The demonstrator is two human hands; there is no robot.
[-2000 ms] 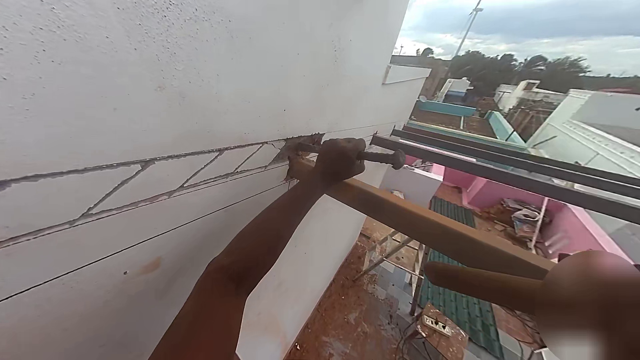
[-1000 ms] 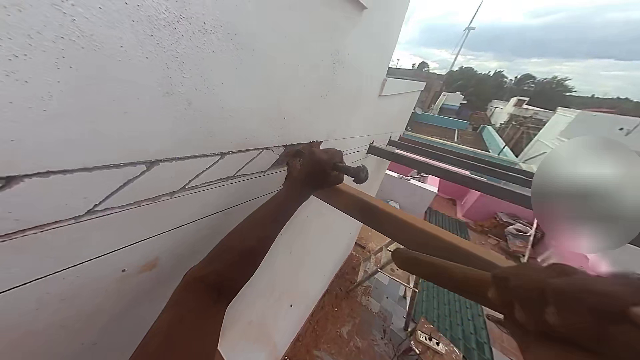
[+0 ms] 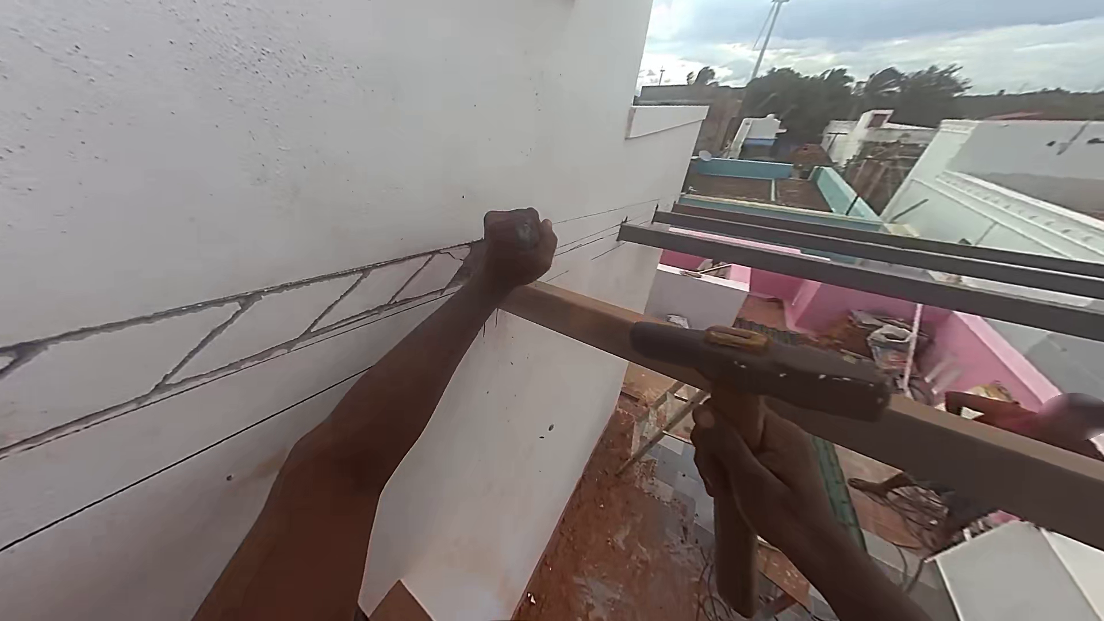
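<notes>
My left hand (image 3: pixel 519 247) is closed around a dark metal chisel, whose round struck end (image 3: pixel 524 231) faces me; its tip is hidden by the hand. The fist is against the white plastered wall (image 3: pixel 388 155), at the right end of a band of cut grooves (image 3: pixel 345 302). In my right hand (image 3: pixel 763 474), low at the right, is the wooden handle of a hammer, its dark steel head (image 3: pixel 759 366) up in front of a brown metal beam (image 3: pixel 595 323). That beam reaches the wall just below my left hand.
Dark metal beams (image 3: pixel 862 276) run from the wall to the right. Far below are a reddish, littered floor (image 3: pixel 586 517), a wooden stand (image 3: pixel 664 423) and a pink parapet wall (image 3: pixel 975 345). Another person (image 3: pixel 1018 418) is partly visible below at the right. Thin lines cross the wall.
The hammer was blurred at the right edge and now stands clear before the beam, upright in my right hand. My left fist has turned, with the chisel's end now facing me.
</notes>
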